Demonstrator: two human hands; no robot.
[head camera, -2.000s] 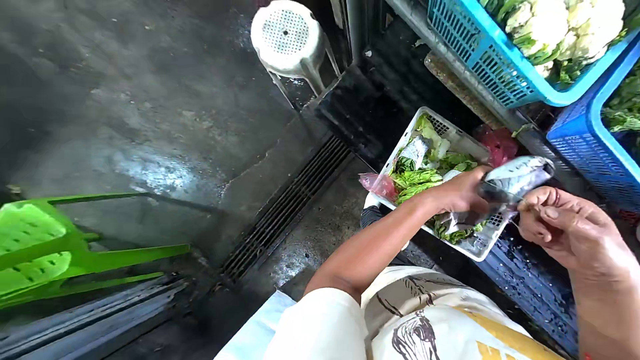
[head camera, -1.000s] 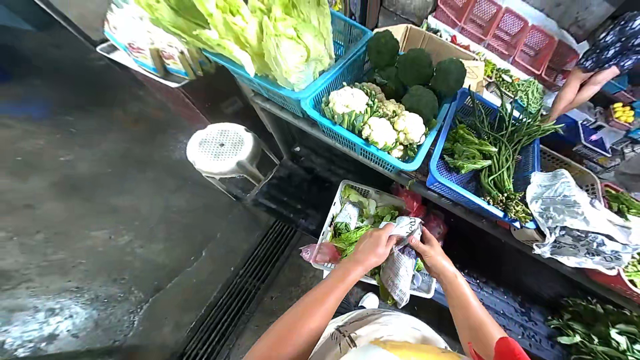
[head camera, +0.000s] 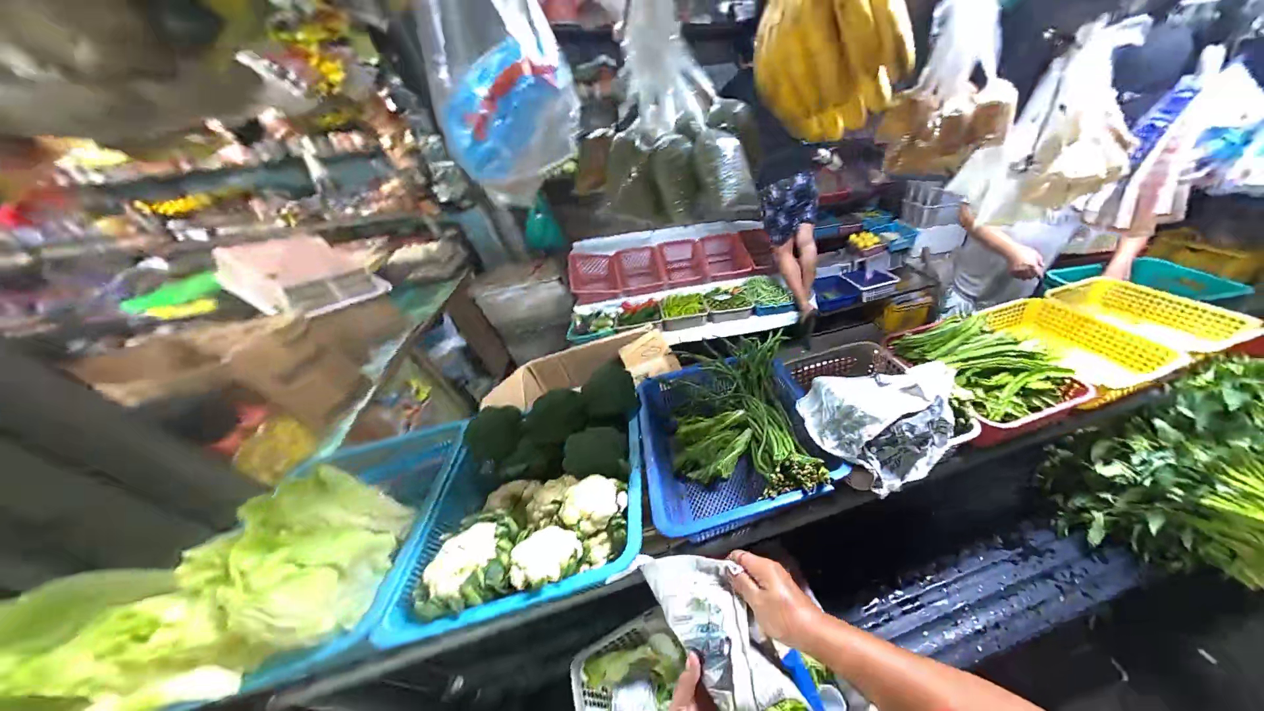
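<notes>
A white printed sheet or bag (head camera: 703, 617) is between my two hands, above a white plastic basket (head camera: 583, 681) holding leafy greens and other pieces. My right hand (head camera: 775, 597) pinches its upper right edge, thumb and fingers together. At the bottom edge, my left hand (head camera: 693, 686) shows only in part, its fingers against the lower left side of the same sheet. Something blue (head camera: 805, 679) shows beside the lower right of the sheet. Most of my left hand is cut off by the frame.
Crates of lettuce (head camera: 286, 563), cauliflower (head camera: 543, 553) with broccoli (head camera: 558, 425), and long green vegetables (head camera: 741, 434) line the stall ahead. A crumpled plastic bag (head camera: 884, 420) lies right of them. Filled bags (head camera: 681, 158) hang above. Two people stand beyond; leafy bunches (head camera: 1165, 474) are at right.
The view has swung up toward the stall. My hands, low over the basket a second ago, now hold the printed sheet, spread wider, just in front of the stall edge.
</notes>
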